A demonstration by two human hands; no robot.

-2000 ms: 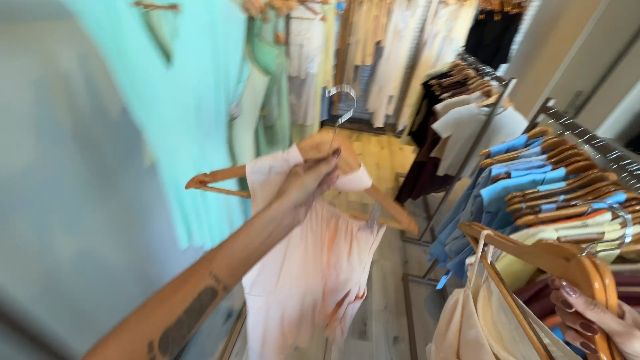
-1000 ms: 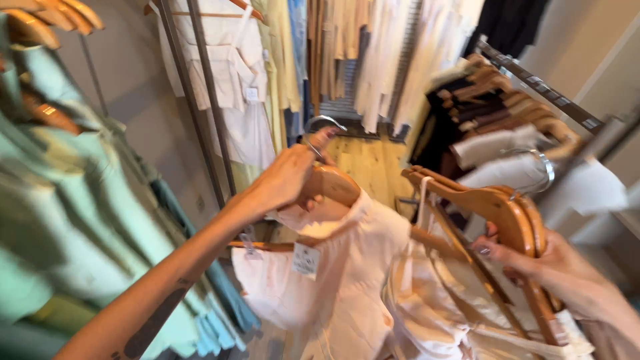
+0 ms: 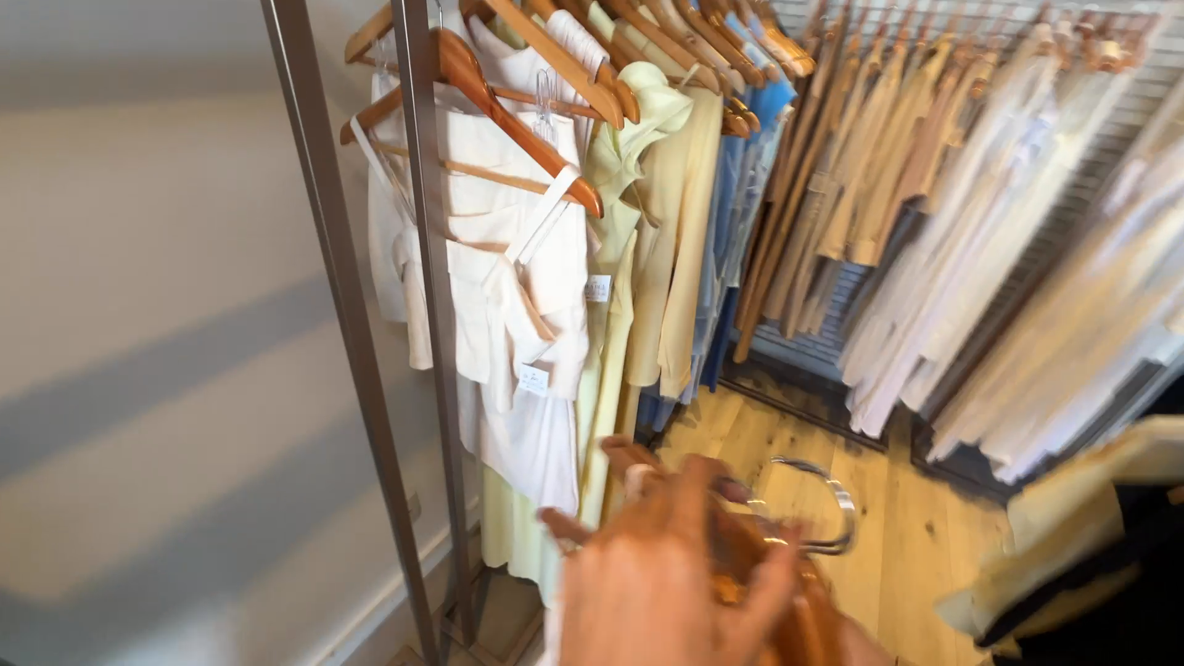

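Blurred by motion, my left hand (image 3: 647, 564) is low in the centre, fingers spread, against wooden hangers (image 3: 814, 610) whose metal hooks (image 3: 837, 518) stick up on its right. Whether it grips them is unclear. My right hand (image 3: 775, 578) is mostly hidden; its fingers show around the hangers' wood. The garments on these hangers are almost wholly below the view. Beyond my hands, white garments (image 3: 518, 277) with paper tags hang from wooden hangers on a rack, a reddish-brown hanger (image 3: 518, 120) foremost. Pale yellow garments (image 3: 680, 250) hang beside them.
Dark metal rack posts (image 3: 347, 324) stand at the left before a grey wall (image 3: 166, 277). Blue garments (image 3: 726, 222), then tan (image 3: 851, 176) and whitish ones (image 3: 962, 240) hang at the back. A cream and black garment (image 3: 1091, 536) is at lower right. The floor is wooden (image 3: 916, 555).
The view has swung left toward the rack of white garments. My hands and the hangers are now close together at the bottom; the pink garment seen earlier has dropped almost out of view.
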